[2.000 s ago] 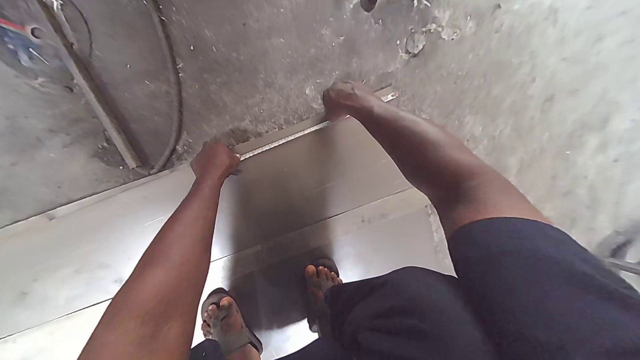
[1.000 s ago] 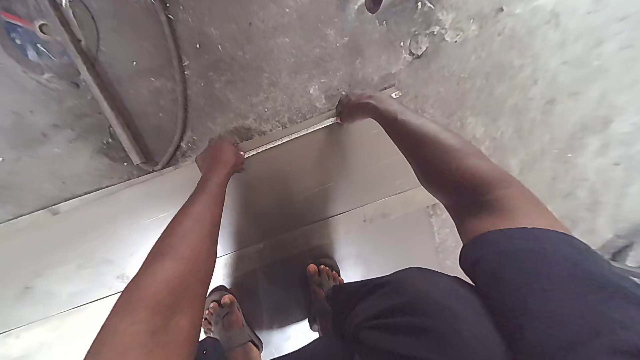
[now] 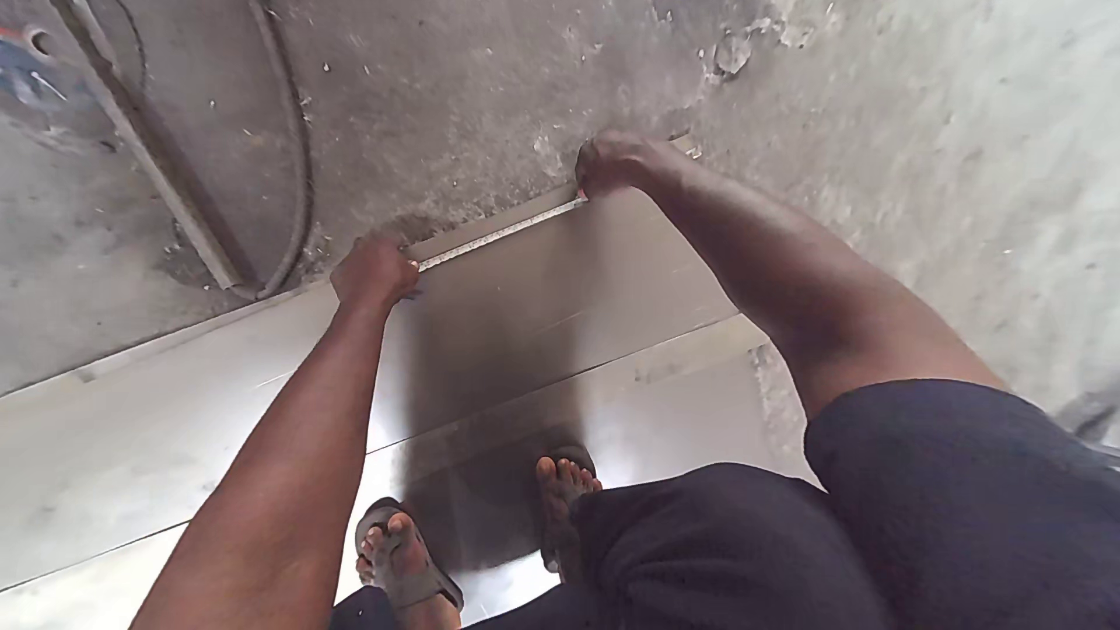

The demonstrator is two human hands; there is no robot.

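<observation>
A pale strip with fine marks, which looks like a measuring tape [image 3: 499,234], runs between my two hands along the far edge of a shiny metal sheet [image 3: 647,262]. My left hand [image 3: 374,269] is closed around the strip's left end. The right end meets my right hand [image 3: 608,164], whose fingers are curled on it at the sheet's far edge. Both hands are slightly blurred, and the parts of the strip inside them are hidden.
My sandaled feet [image 3: 402,560] stand on the metal sheets. A metal bar [image 3: 166,175] and a dark cable [image 3: 297,149] lie on the rough concrete floor [image 3: 455,96] at upper left. Beyond them, a blue and red object [image 3: 35,74] is partly cut off.
My right hand has shifted slightly right along the sheet's far edge since the first frame. The left hand stays at about the same place.
</observation>
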